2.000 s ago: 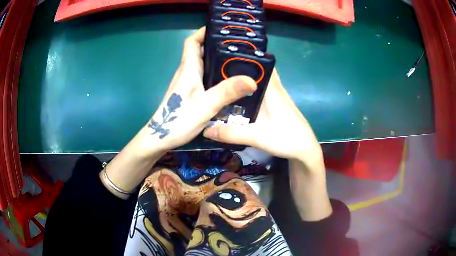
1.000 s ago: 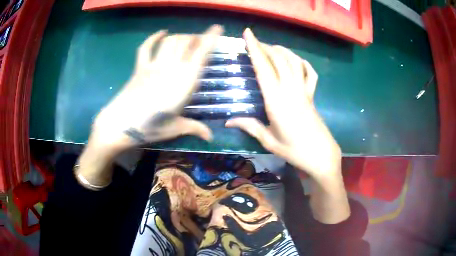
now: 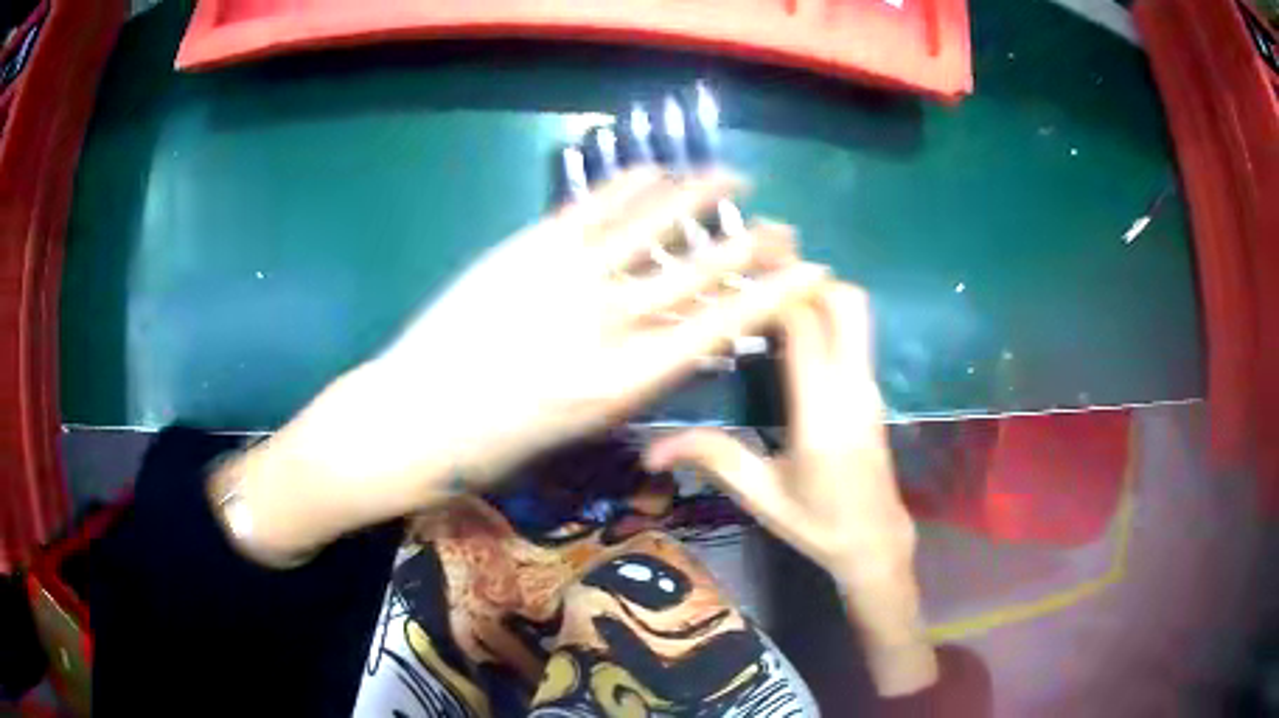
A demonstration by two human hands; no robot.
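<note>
A black stack of several phones (image 3: 643,138) is on or just above the green bench in front of me, its bright parallel edges running away from me. My left hand (image 3: 561,316) is blurred and lies across the stack, fingers slightly apart, hiding its middle. My right hand (image 3: 828,435) is at the near right end of the stack, thumb and fingers spread. Its fingertips overlap my left fingers. Blur and overlap hide whether either hand grips the stack.
A red tray (image 3: 589,42) lies at the far side of the green bench (image 3: 337,183). Red stacked trays stand at the left (image 3: 42,281) and right (image 3: 1220,211) edges. A small pale scrap (image 3: 1138,229) lies on the right. A cartoon-printed garment (image 3: 589,603) covers my lap.
The stack first showed orange-ringed backs, then shiny edges running crosswise between both hands. Now those edges run away from me, and my left hand has swung across the stack.
</note>
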